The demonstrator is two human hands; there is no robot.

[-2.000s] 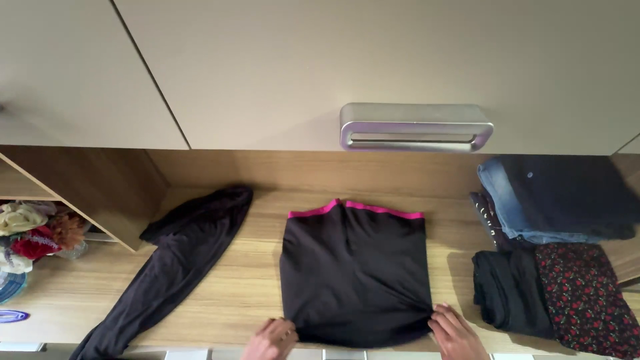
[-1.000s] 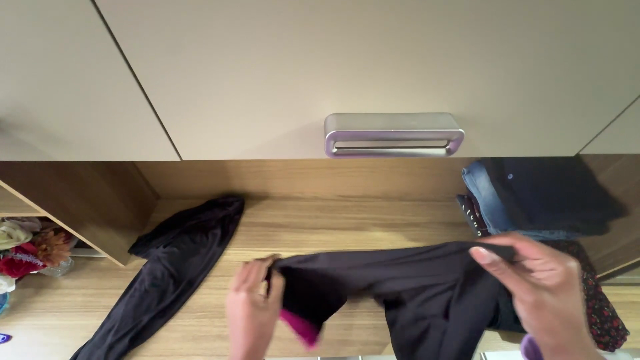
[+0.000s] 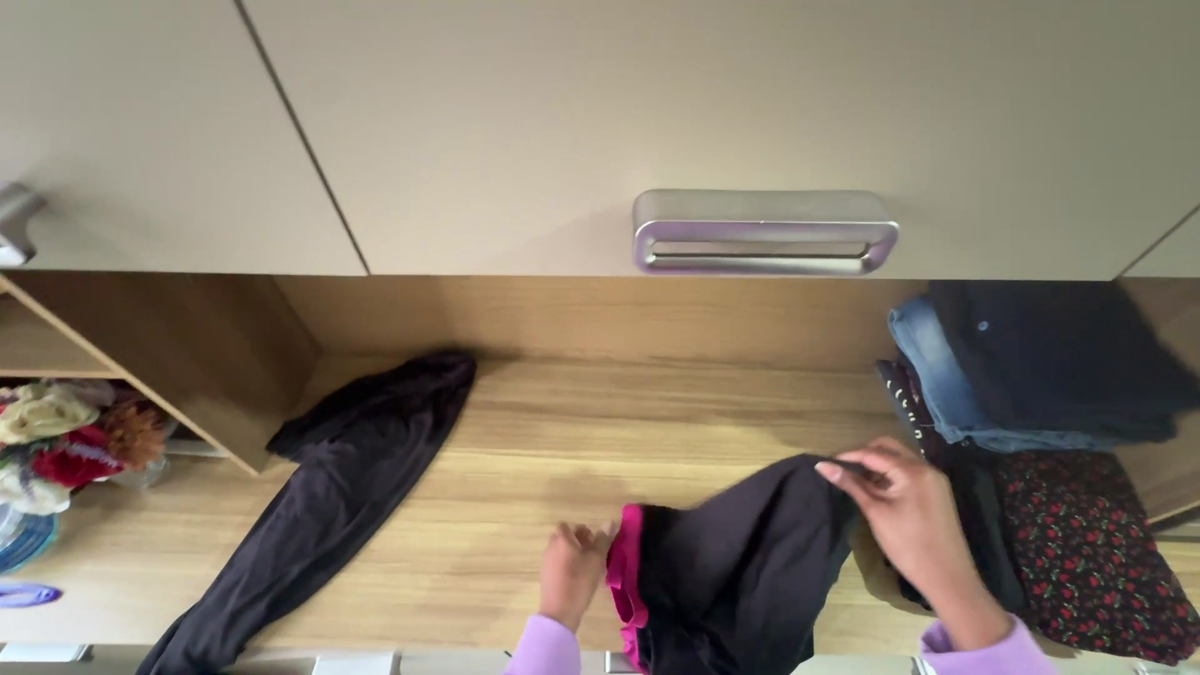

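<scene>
A black garment with a pink edge (image 3: 741, 553) hangs over the front of the wooden shelf. My right hand (image 3: 895, 506) pinches its dark upper corner between thumb and fingers. My left hand (image 3: 577, 567) is at the pink edge on the garment's left side, its fingertips closed on that edge. The garment's lower part runs out of the frame. To the left, a long dark garment (image 3: 352, 497) lies slantwise on the shelf, crumpled, its lower end past the front edge.
Folded jeans (image 3: 1041, 366) are stacked at the right, behind a folded floral garment (image 3: 1087, 544). Artificial flowers (image 3: 80, 441) stand at the far left near a purple object (image 3: 28, 594). A cabinet door with a metal handle (image 3: 764, 234) overhangs the shelf.
The black garment lay flat two seconds ago, then was lifted and stretched sideways between both hands. Now its pink edge is upright at the left, and my hands are closer together.
</scene>
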